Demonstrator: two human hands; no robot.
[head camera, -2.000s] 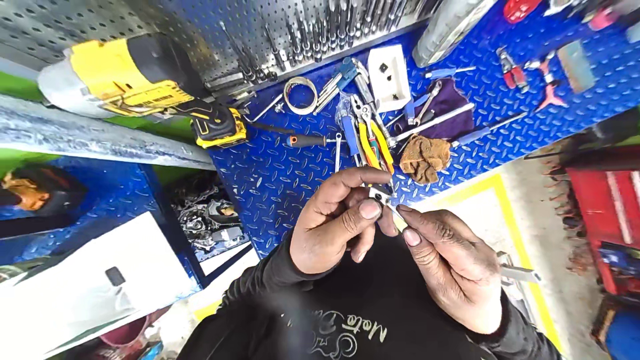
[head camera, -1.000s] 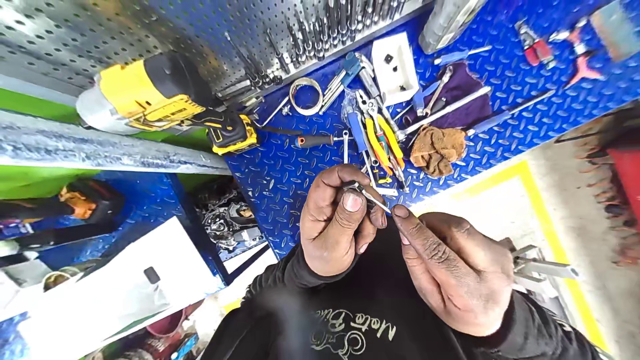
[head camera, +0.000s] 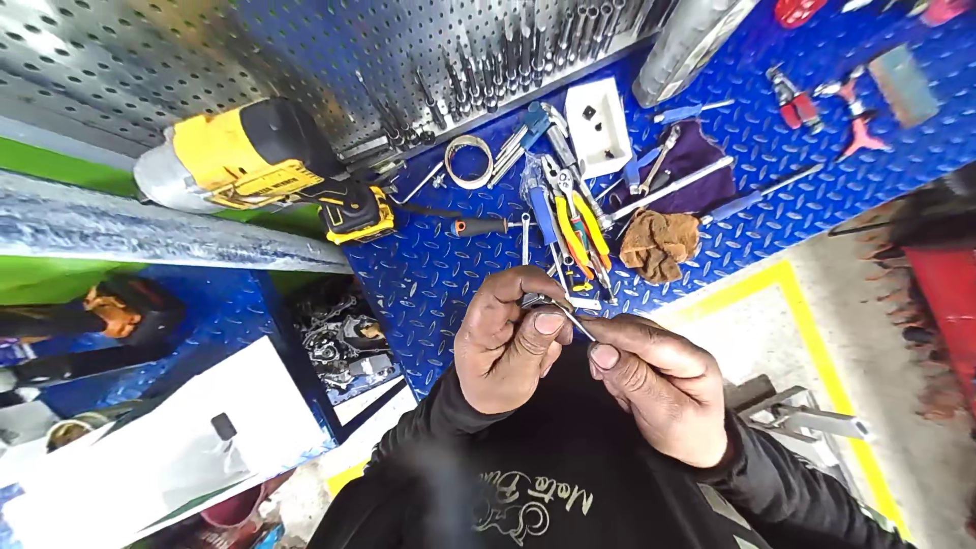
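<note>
My left hand (head camera: 512, 341) pinches a small metal part (head camera: 543, 299) between thumb and forefinger; the fingers hide much of it. A thin, flat strip (head camera: 576, 322) slants from there toward my right hand (head camera: 662, 381), whose thumb and forefinger close on its lower end. What the part is, I cannot tell. Just beyond my hands, on the blue diamond-plate bench, lie pliers with yellow handles (head camera: 581, 229), a small combination wrench (head camera: 525, 238), a crumpled brown cloth (head camera: 660, 245) and a screwdriver with a dark handle (head camera: 480, 227).
A yellow and black cordless impact wrench (head camera: 252, 156) lies at the left. Behind stand a roll of tape (head camera: 468, 162), a hex key set (head camera: 526, 137), a white tray (head camera: 598, 126) with small dark pieces and a perforated metal panel (head camera: 305, 46). A purple cloth (head camera: 705, 171) lies under tools.
Both hands stay close together around the small part. The strip between them shows at a different angle than two seconds ago.
</note>
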